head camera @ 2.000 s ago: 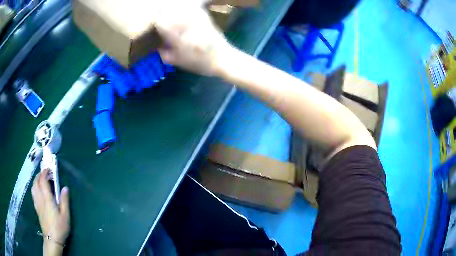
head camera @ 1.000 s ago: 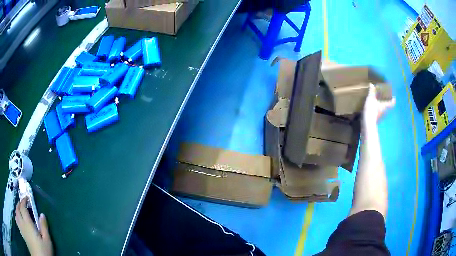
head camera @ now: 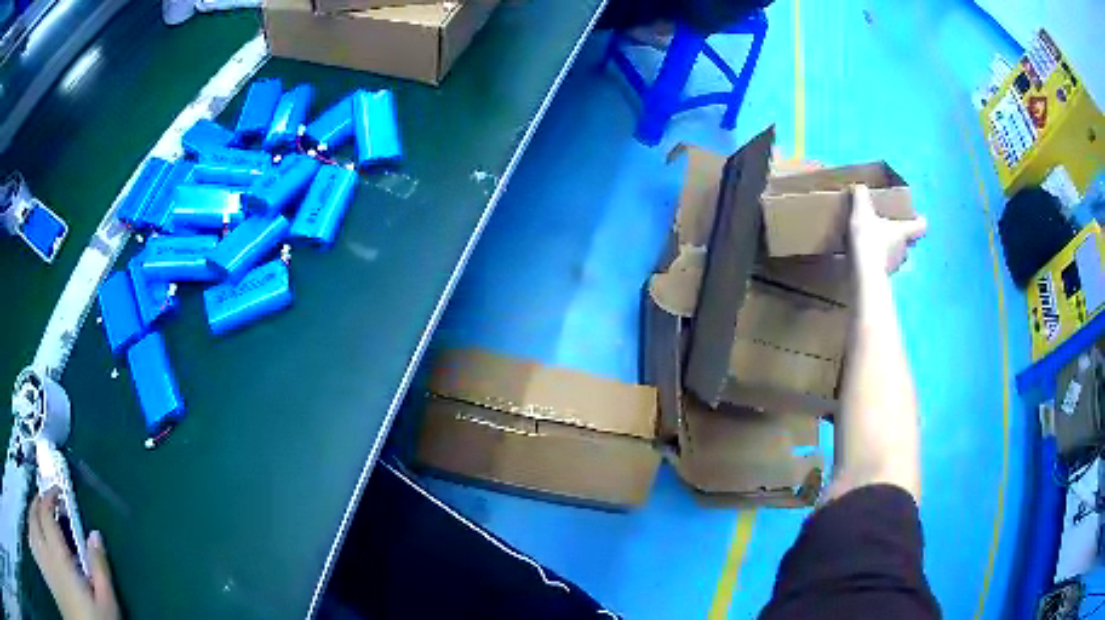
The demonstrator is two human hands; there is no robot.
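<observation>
My right hand [head camera: 882, 230] grips the edge of a small open brown box [head camera: 814, 218] above larger open cartons on the floor. My left hand [head camera: 67, 560] holds the handle of a white handheld fan [head camera: 45, 418] at the bench's left; the fingers partly hide the handle. A loose heap of several blue battery packs [head camera: 248, 300] lies on the green bench, short leads showing at some ends. One pack [head camera: 155, 380] lies nearest the fan.
Open brown cartons [head camera: 788, 333] and a closed one [head camera: 539, 454] lie on the blue floor. A brown box [head camera: 351, 39] stands at the bench's far end. Another fan with blue in its handle [head camera: 40, 230] lies at left. A blue stool [head camera: 691, 79] and yellow boxes [head camera: 1030, 121] stand beyond.
My right arm has swung from above the bench to the floor cartons with the brown box. The battery heap is now uncovered. My left hand stays on the fan.
</observation>
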